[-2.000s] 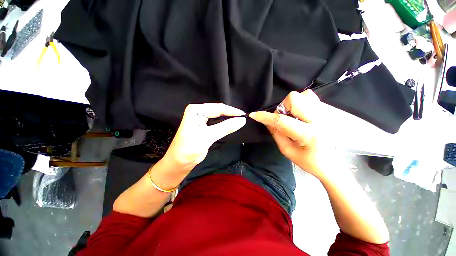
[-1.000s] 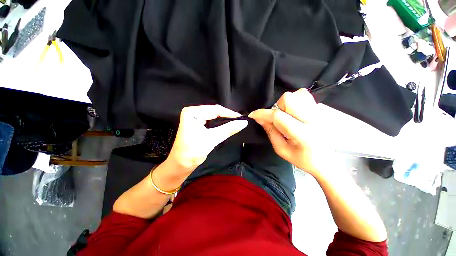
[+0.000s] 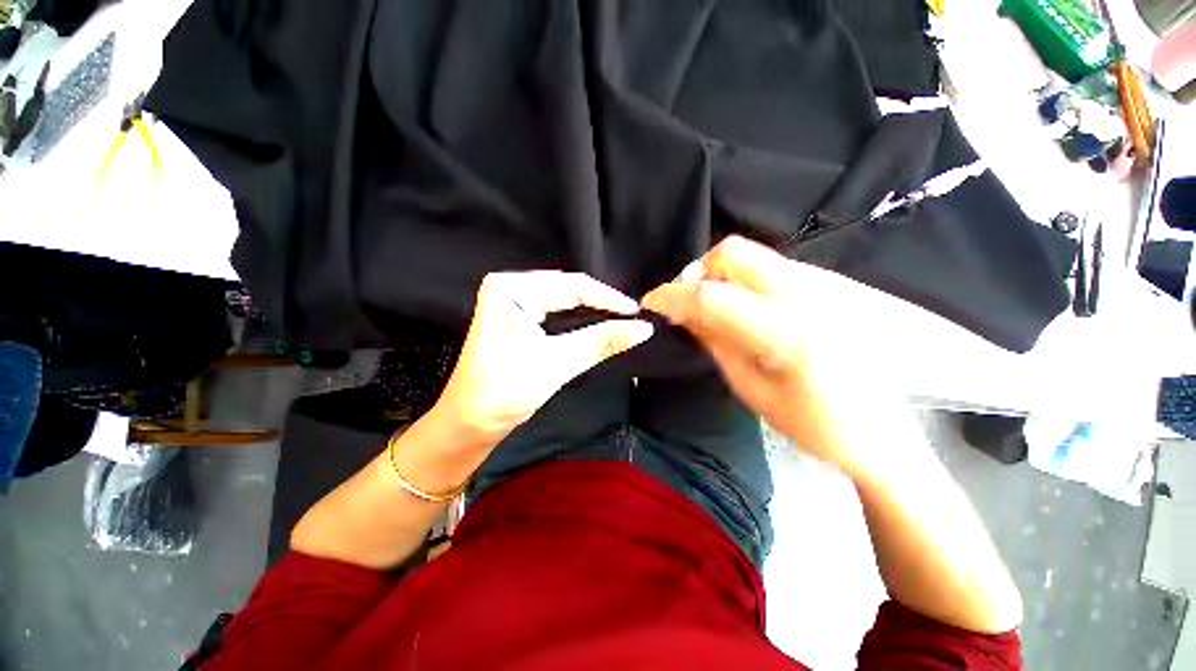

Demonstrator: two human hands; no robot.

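Note:
A large black garment lies draped over the table and its front edge in folds. Its folded hem edge is a narrow strip between my fingers. My left hand pinches the hem between thumb and fingers, a gold bangle on its wrist. My right hand is closed at the hem, its fingertips touching the cloth right beside my left fingertips. No needle or thread can be made out. Broken white streaks run along the garment's edge at the right.
Yellow-handled snips lie at the left. At the right are a green packet, an orange-handled tool and a slim dark tool. A wrapped bundle stands low at left. Plastic hangs at right.
My right hand has turned and moved slightly left, its fingertips now closer over my left fingertips. My left hand still pinches the hem in nearly the same place.

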